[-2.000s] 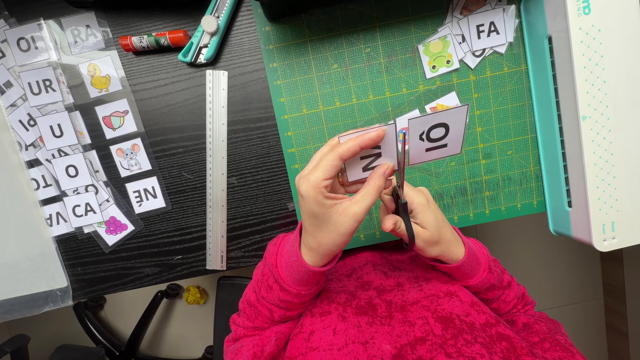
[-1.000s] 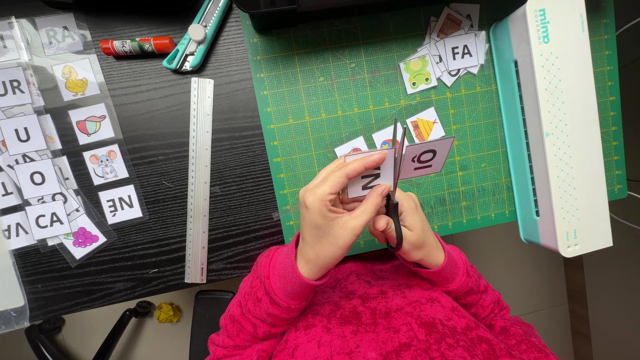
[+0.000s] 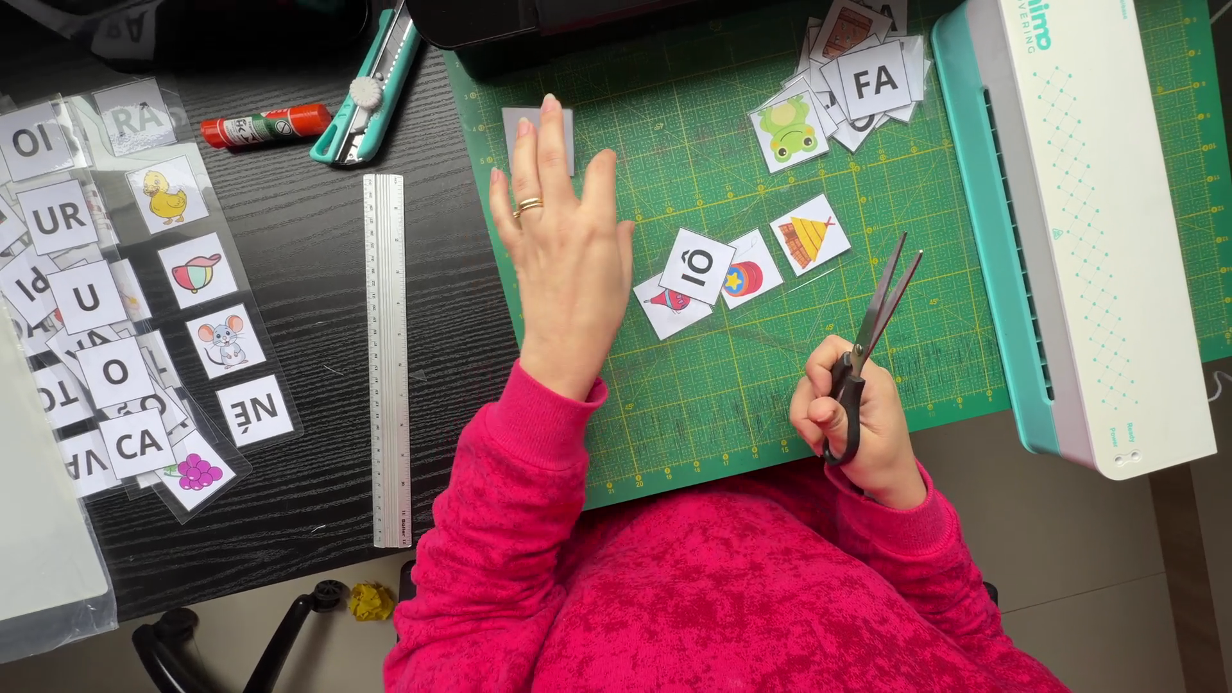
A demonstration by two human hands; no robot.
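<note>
My left hand (image 3: 568, 260) lies palm down with its fingertips over a laminated card (image 3: 553, 130), whose visible side is blank, at the upper left of the green cutting mat (image 3: 693, 414). Black-handled scissors (image 3: 852, 385) are in my right hand (image 3: 866, 423), their blades slightly apart and pointing up and away from me. Between the hands, the "IÔ" card (image 3: 696, 267) partly overlaps two picture cards (image 3: 746, 272), and a third picture card (image 3: 810, 234) lies to their right. The pile with the frog card (image 3: 789, 127) and the "FA" card (image 3: 874, 81) is farther back.
A white and teal laminator (image 3: 1088, 241) stands across the mat's right side. Left on the black table are a metal ruler (image 3: 387, 361), a teal utility knife (image 3: 371, 96), a red glue stick (image 3: 265, 126) and laminated sheets with many loose cards (image 3: 125, 371). A black device (image 3: 597, 19) sits at the back.
My left hand has moved away from the scissors to the upper left. The "IÔ" card, earlier at the blades, now lies on the mat. My right hand has moved right with the scissors.
</note>
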